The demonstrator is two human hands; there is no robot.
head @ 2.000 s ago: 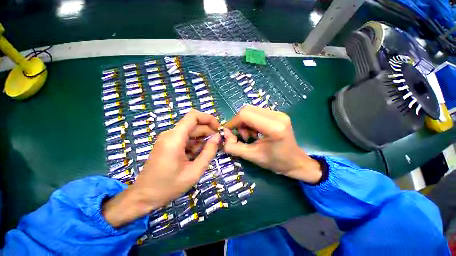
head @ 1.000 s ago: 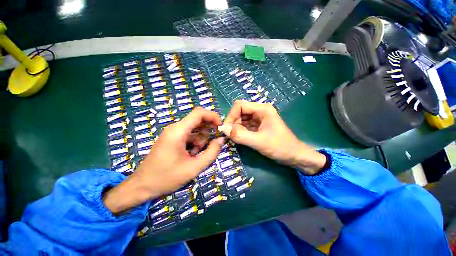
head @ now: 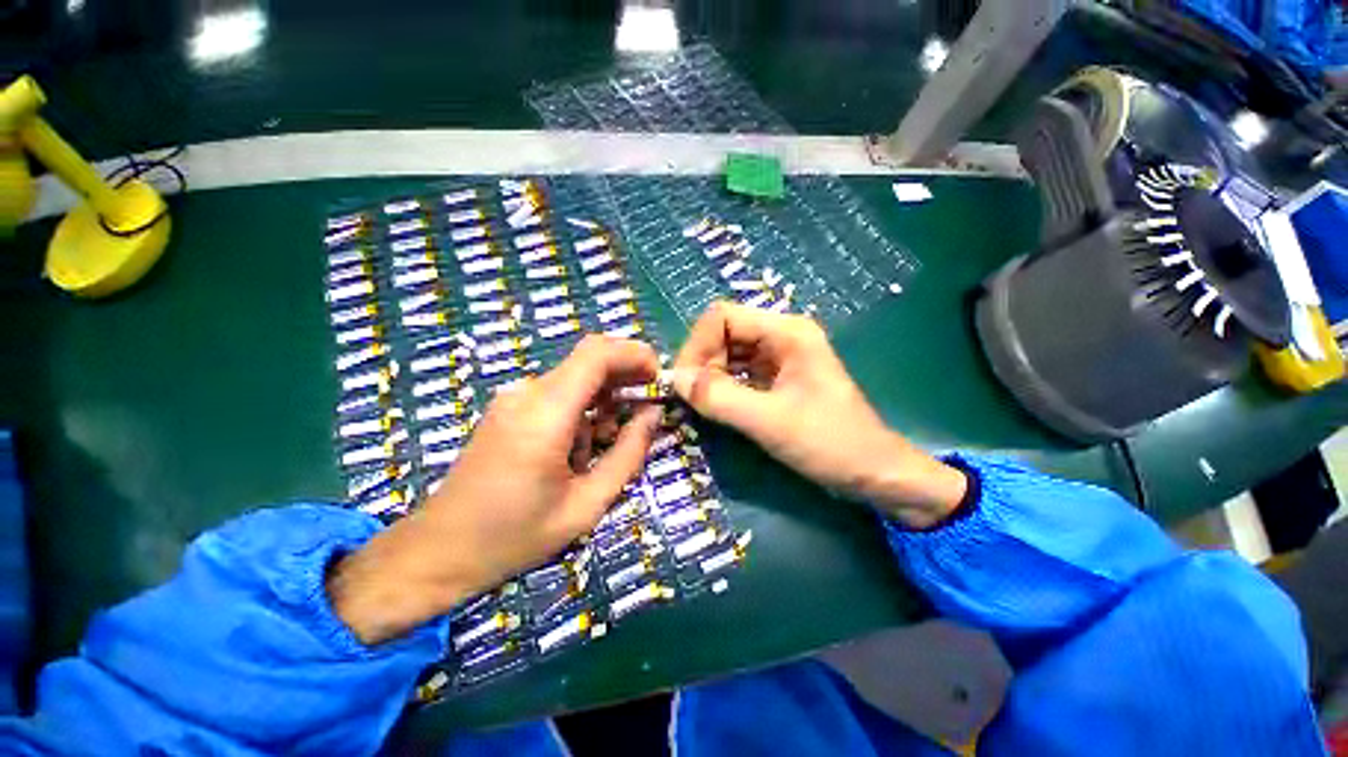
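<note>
My left hand (head: 525, 466) holds a small battery cell (head: 639, 394) between thumb and forefinger above the full tray. My right hand (head: 791, 399) touches the cell's end with thumb and forefinger pinched; a tiny pale bit shows at the fingertips, too small to name. The full blister tray (head: 387, 334) lies beneath my left hand, with columns of white cells with yellow ends; my hands hide part of it. A second clear tray (head: 843, 244) lies to its right and behind, with a small group of cells and a green piece (head: 754, 175).
A dark grey strip dispenser (head: 1072, 333) with white strips fanned on its round face stands at right. A yellow fan (head: 111, 237) stands far left. A pale rail (head: 296, 153) crosses behind. A metal post (head: 968, 89) rises beside a small white label (head: 912, 192).
Both hands remain together at nearly the same place. The cell now shows more clearly between my left fingertips. The view has shifted slightly, so the fan and tray sit further right.
</note>
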